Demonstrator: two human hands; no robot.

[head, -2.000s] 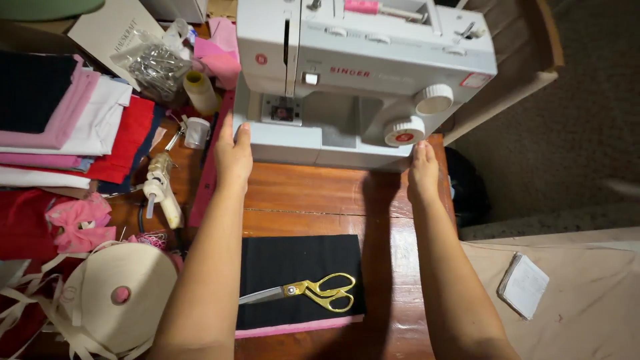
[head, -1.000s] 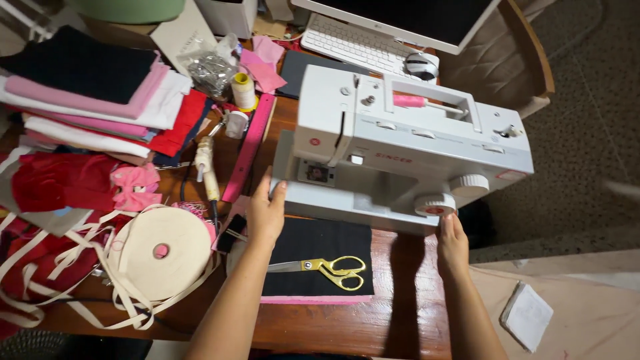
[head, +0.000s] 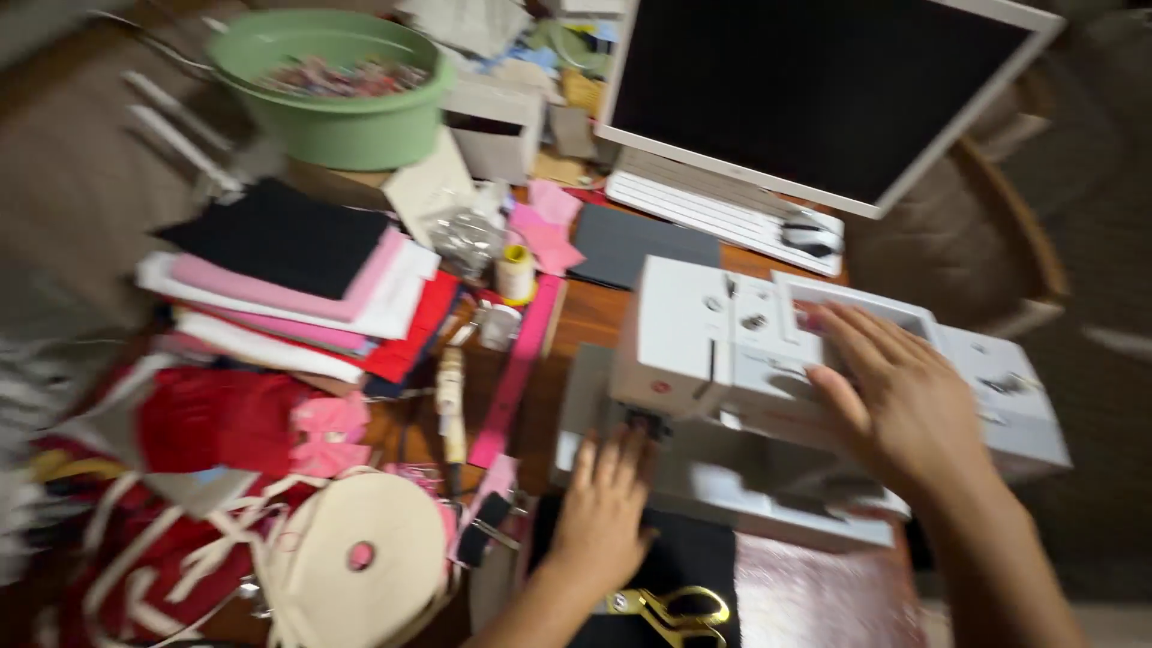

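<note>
A white Singer sewing machine [head: 684, 333] stands at the right of the wooden table. My right hand [head: 886, 396] is over its top, at the spool recess, with thumb and fingers apart; a bit of pink thread spool shows by the fingertips. Whether it grips anything is unclear. My left hand [head: 607, 504] lies palm down with spread fingers at the machine's front left, near the needle area. Gold-handled scissors [head: 670, 612] rest on black fabric [head: 693, 549] just below, their blades partly hidden by my left arm.
Stacked fabrics [head: 288, 243], a cream tape roll [head: 360, 549], a pink bow [head: 330, 435], a glue gun [head: 451, 409] and a pink ruler [head: 517, 373] lie to the left. Behind are a green basin [head: 360, 126], a thread cone [head: 516, 274], a keyboard [head: 711, 207], a mouse [head: 810, 234] and a monitor [head: 810, 90].
Both hands have left the machine's lower front corners; the right is now over its top. The machine sits closer to the scissors than at first. The view has shifted to the back left.
</note>
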